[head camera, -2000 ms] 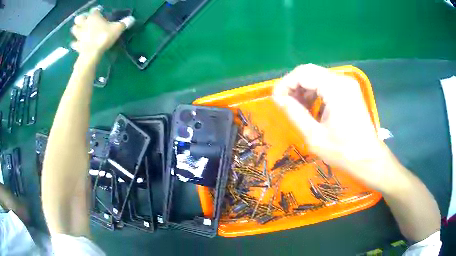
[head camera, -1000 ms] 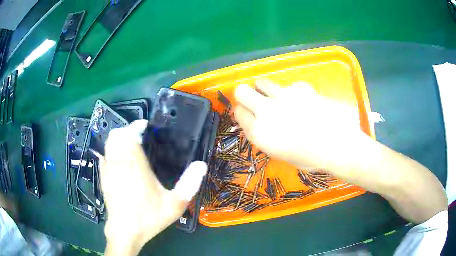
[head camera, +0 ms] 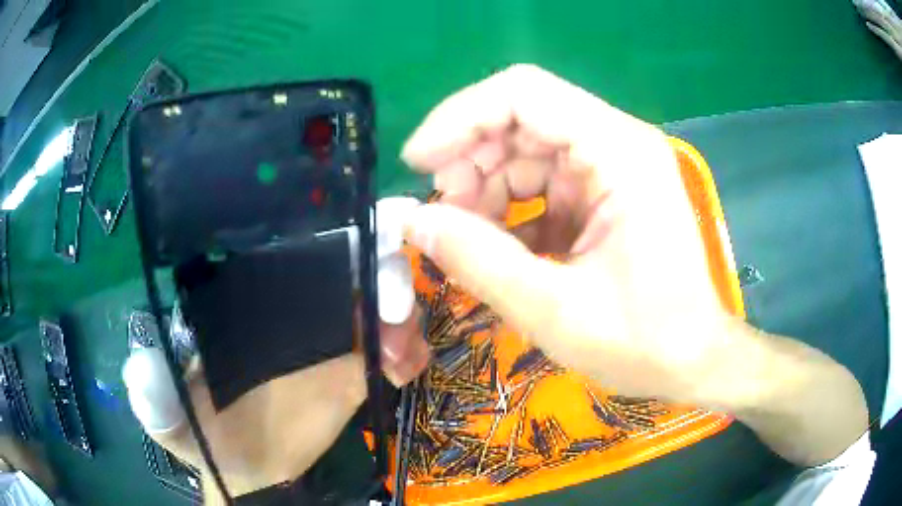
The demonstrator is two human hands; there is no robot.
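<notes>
A black phone middle frame (head camera: 247, 208) is held upright close to the camera, its solid panel with camera holes and gold dots at the top and an opening below. My left hand (head camera: 277, 425) grips it from behind, with white finger cots on the thumb and fingers at both long edges. My right hand (head camera: 603, 247) is just right of the frame, fingers curled, with thumb and index tip apart near the frame's right edge; whether a side key is between them cannot be told. The orange parts tray (head camera: 707, 212) with loose side keys (head camera: 460, 395) lies beneath my right hand.
Waiting frames lie partly hidden behind the held frame. Other frames (head camera: 74, 188) lie on the green belt at the left, and more (head camera: 64, 385) lie on the bench. A white sheet (head camera: 882, 237) is at the right edge. Another person's hand (head camera: 880, 18) shows at the top right corner.
My left hand has picked a frame from the stack beside the tray and raised it toward the camera. My right hand has lifted from the keys to beside the frame.
</notes>
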